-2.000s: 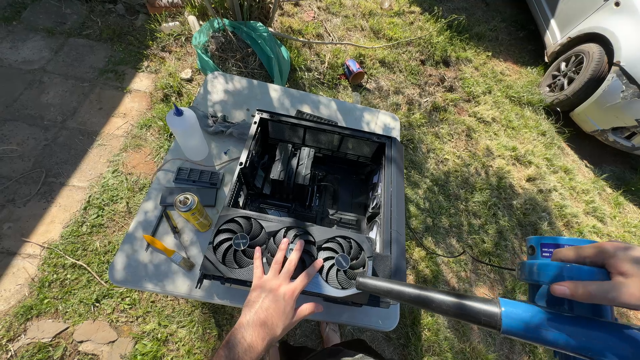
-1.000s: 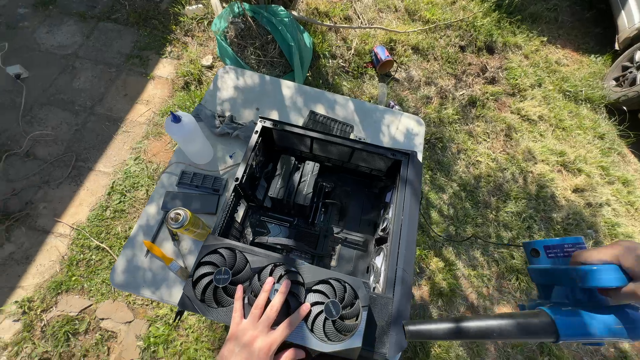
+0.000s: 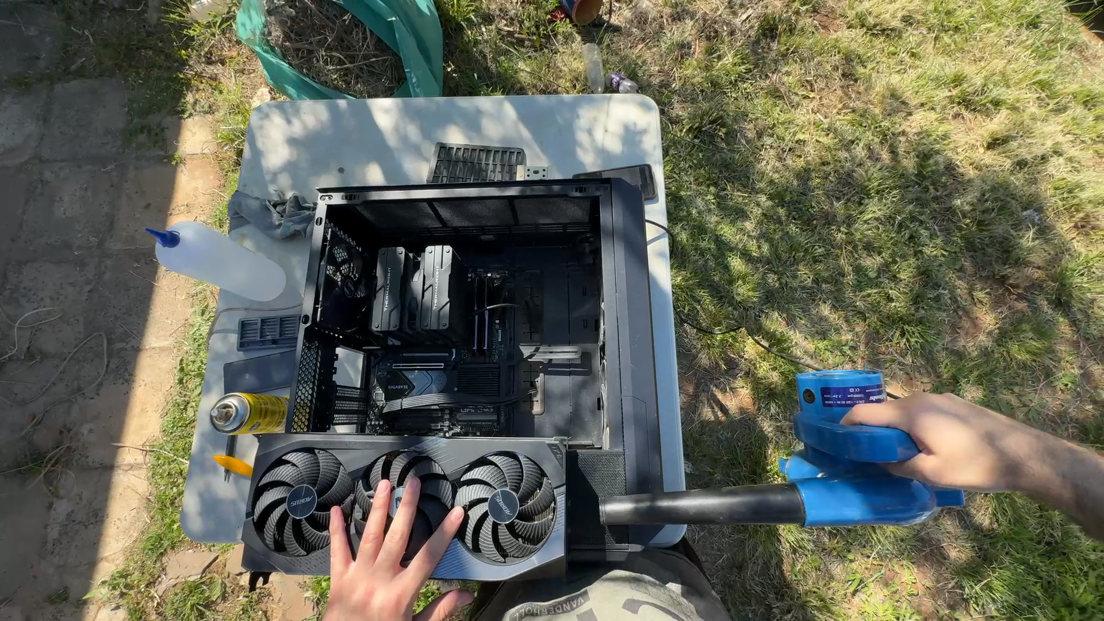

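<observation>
My left hand (image 3: 388,552) lies with spread fingers on the middle fan of a three-fan Aorus graphics card (image 3: 517,561), which rests across the near edge of an open black computer case (image 3: 636,345). My right hand (image 3: 949,440) grips the handle of a blue electric blower (image 3: 862,500). The blower's black nozzle (image 3: 699,509) points left, its tip over the case's near right corner, close to the card's right end. Inside the case are a two-tower Thermalright CPU cooler (image 3: 418,289) and a Gigabyte motherboard (image 3: 414,379).
On the white table (image 3: 362,129) are a squeeze bottle (image 3: 220,259), a yellow spray can (image 3: 250,414), a grey cloth (image 3: 272,214), a slotted black panel (image 3: 476,164) and an orange-handled tool (image 3: 233,465). A black cable (image 3: 750,332) runs over the grass. A green bag (image 3: 414,43) stands beyond the table.
The blower in my right hand was lower against the case and now sits higher, its nozzle over the case's near corner. My left hand stays on the middle fan. The view has shifted.
</observation>
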